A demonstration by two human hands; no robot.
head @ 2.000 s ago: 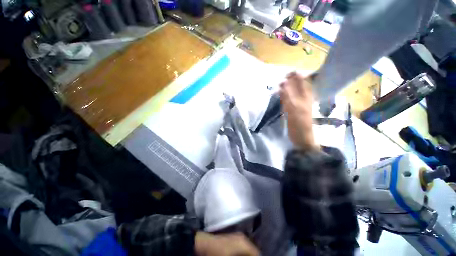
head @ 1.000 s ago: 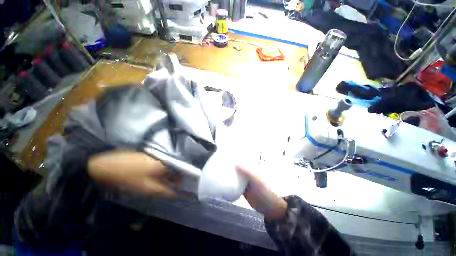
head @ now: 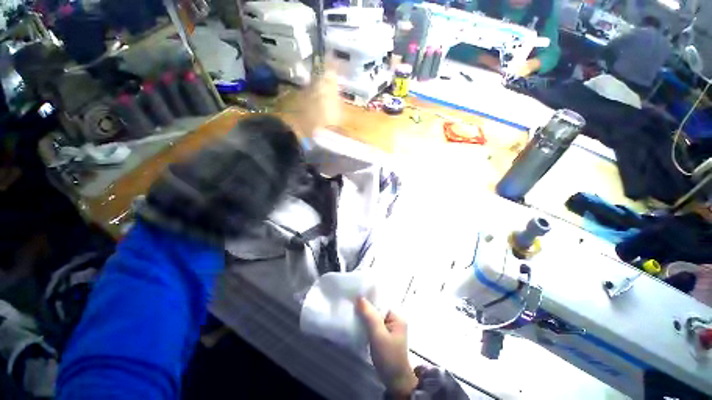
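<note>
A light grey garment with dark grey bands (head: pixel 355 207) lies bunched on the white machine table, left of the sewing machine head (head: pixel 500 266). My right hand (head: pixel 384 332) grips a pale, rounded end piece (head: pixel 332 306) of it near the table's front edge, thumb on top. My left hand (head: pixel 318 98) is blurred and reaches forward beyond the garment; whether it holds anything cannot be told. My left sleeve covers part of the cloth.
A dark flask (head: pixel 540 152) and a red packet (head: pixel 464 132) stand on the brown table behind. Thread cones (head: pixel 168 98) are at the back left. A person in green (head: pixel 539 58) sits at another machine. Dark cloth (head: pixel 601 133) lies at the right.
My left hand has moved from the garment's near side to its far side. The cloth heap has shifted right and lies flatter. My right hand still holds the pale piece. The view has shifted.
</note>
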